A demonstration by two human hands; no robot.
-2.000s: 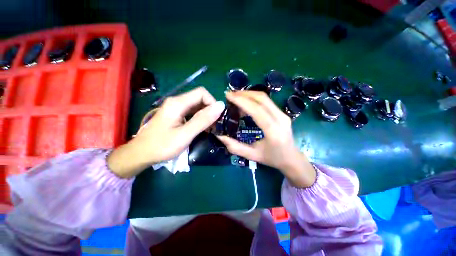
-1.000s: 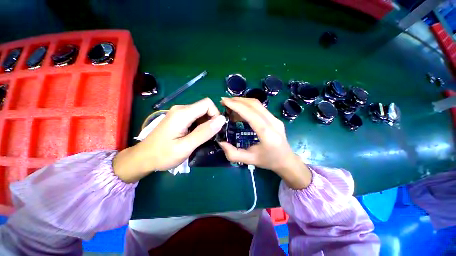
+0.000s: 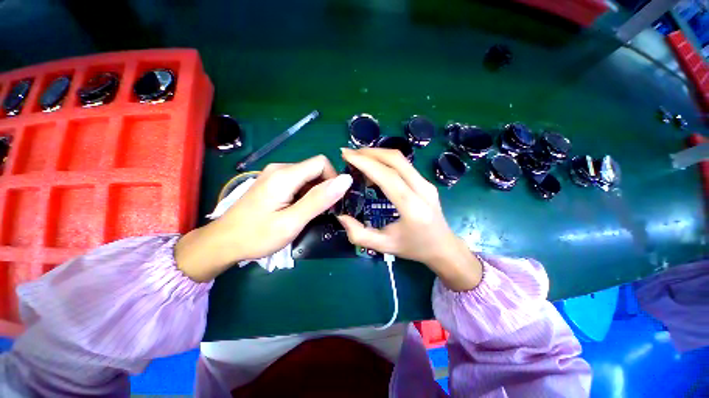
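My left hand (image 3: 276, 204) and my right hand (image 3: 408, 204) meet over the black test fixture (image 3: 323, 242). Between their fingertips they hold a dark round unit (image 3: 351, 199), tilted and mostly hidden by the fingers. The blue test circuit board (image 3: 381, 211) shows beside my right hand's fingers. A white USB cable (image 3: 394, 294) runs down from the board's lower edge. The fixture's round seat is hidden under my hands.
A red-orange foam tray (image 3: 192, 140) at left holds several black discs. A white cloth (image 3: 277, 260), yellow ring (image 3: 233, 183) and slim grey stick (image 3: 278, 141) lie near my left hand. Black round units (image 3: 504, 171) cluster at right. A person's sleeve (image 3: 680, 303) shows at far right.
The unit between my fingertips has changed its tilt slightly. My hands stay over the fixture. The whole view has shifted a little.
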